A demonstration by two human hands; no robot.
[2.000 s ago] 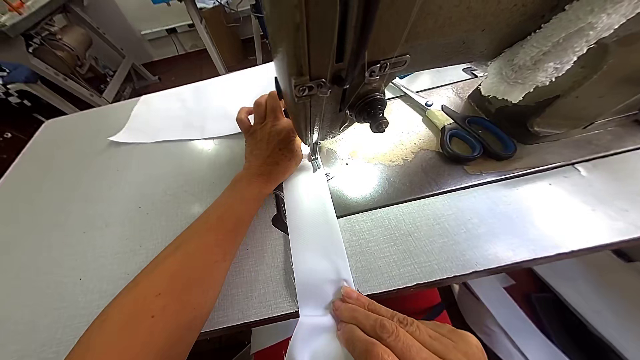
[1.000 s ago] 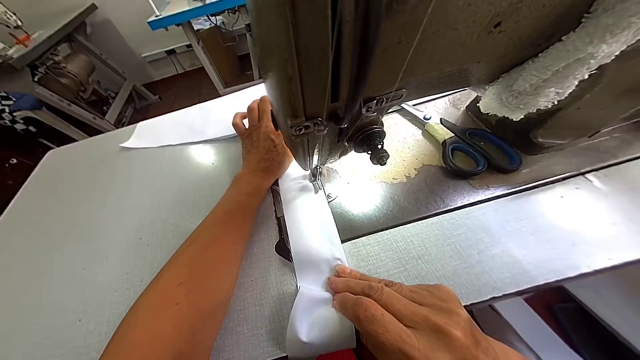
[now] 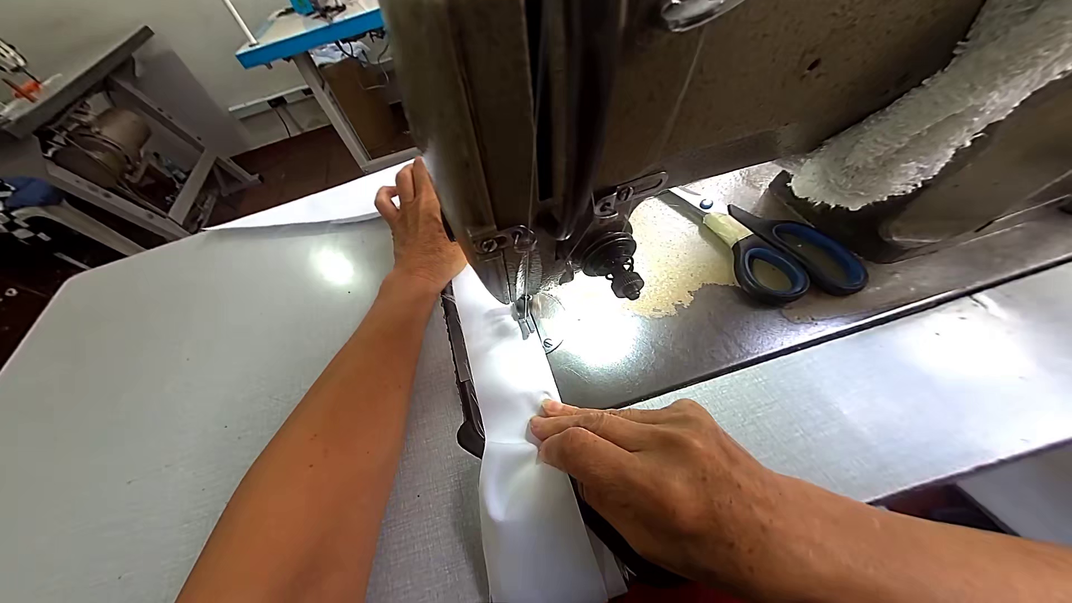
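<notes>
A long strip of white fabric (image 3: pixel 511 377) runs under the presser foot (image 3: pixel 524 318) of a sewing machine (image 3: pixel 502 109) and hangs over the table's near edge. My left hand (image 3: pixel 423 222) is behind and left of the needle, its fingers bent at the fabric behind the machine head; the head partly hides them, and their hold cannot be made out. My right hand (image 3: pixel 645 469) grips the strip's right edge between thumb and fingers, in front of the presser foot.
Scissors with black and blue handles (image 3: pixel 770 260) lie on the machine bed, right of the needle. White fleecy material (image 3: pixel 913 126) is on the machine at the upper right. The grey tabletop (image 3: pixel 209 377) spreads left. Another table with a blue edge (image 3: pixel 310 42) stands behind.
The strip has moved away from me under the presser foot. My right hand has moved forward with it, nearer the needle. Less of the fabric behind shows at the left.
</notes>
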